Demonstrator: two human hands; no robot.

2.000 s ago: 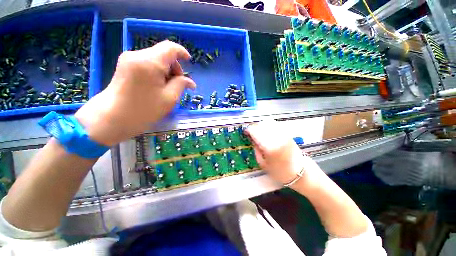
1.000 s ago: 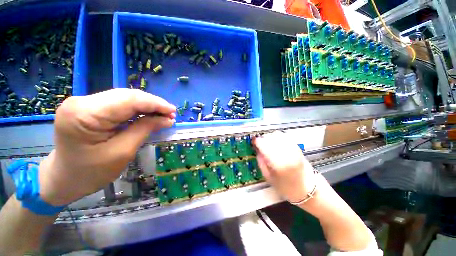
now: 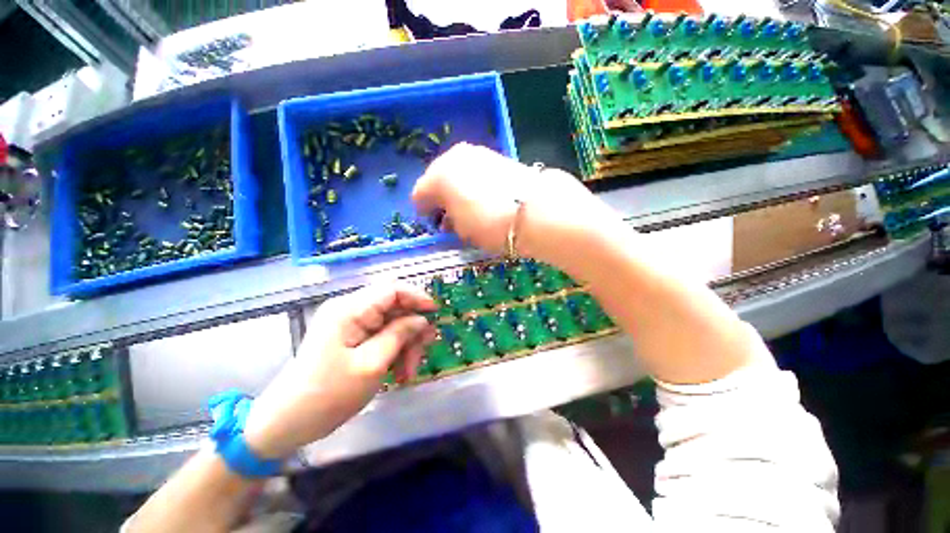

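A green circuit board panel (image 3: pixel 521 323) with small blue, black and silver parts lies on the conveyor rails. My left hand (image 3: pixel 349 349), with a blue wrist strap, is over the panel's left end, its thumb and fingers bent close together. Whether it holds a part is unclear. My right hand (image 3: pixel 474 198) reaches over the right part of a blue bin (image 3: pixel 394 95) of loose capacitors (image 3: pixel 344 167). Its fingers are curled down at the capacitors, and the hand hides what is under it. My right forearm crosses above the panel's right side.
A second blue bin (image 3: pixel 65 229) of capacitors stands at the left. Green boards (image 3: pixel 708 83) are stacked behind the line at the right. Another panel (image 3: pixel 63 396) lies at the far left beside a white plate (image 3: pixel 208 364). Brown cardboard (image 3: pixel 797 229) lies on the line at the right.
My right hand has moved from the panel up and left to the bin. My left hand has moved right and down from beside the bin to the panel's left end. The view has shifted left.
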